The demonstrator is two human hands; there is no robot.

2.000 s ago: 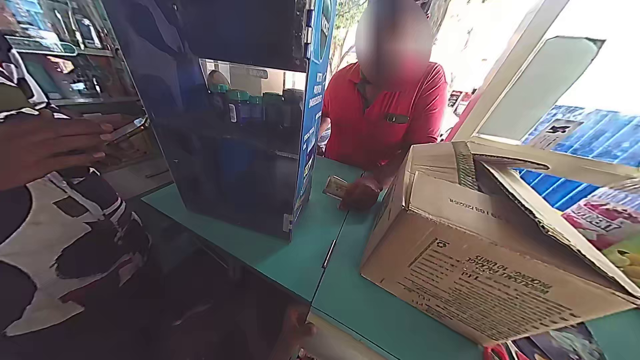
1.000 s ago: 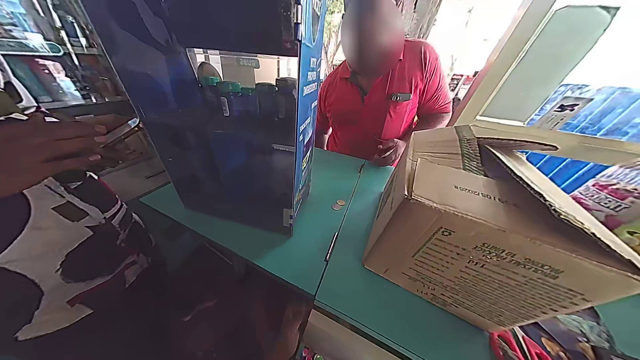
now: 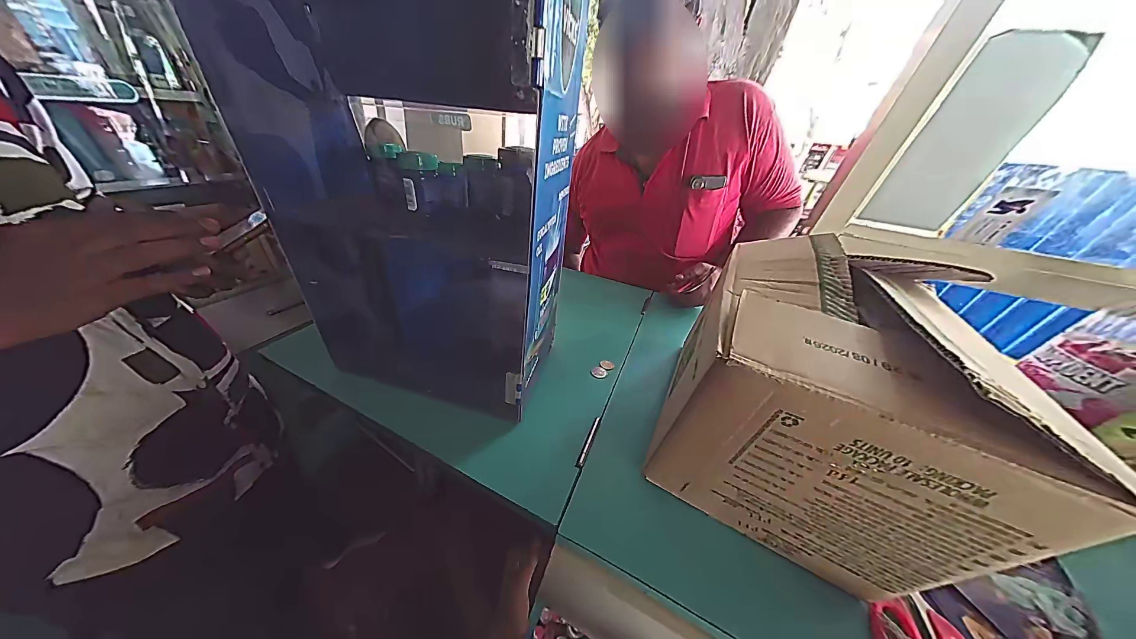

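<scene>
Neither my left hand nor my right hand can be made out; a dim brown shape low in the view is too dark to name. Two coins (image 3: 603,368) lie on the green countertop (image 3: 497,461), left of its hinged seam. Behind the coins, a person in a red polo shirt (image 3: 679,200) stands across the counter, a hand (image 3: 694,282) at its far edge. A dark blue display cabinet (image 3: 417,311) holding green-capped bottles (image 3: 419,177) stands left of the coins. To their right is an open-flapped cardboard box (image 3: 852,461), tilted in view.
At the left edge, another person's hand (image 3: 106,262) is beside a phone-like object (image 3: 241,229); that person wears patterned clothing (image 3: 80,444). Shelves (image 3: 133,133) stand behind. Colourful packets (image 3: 1087,382) lie beyond the box, and a red-handled item (image 3: 905,619) sits under its near edge.
The hand of the person in red has drawn back from the counter, where it held a paper-like item two seconds ago. Coins now show there. A dim hand near the bottom edge is gone from view.
</scene>
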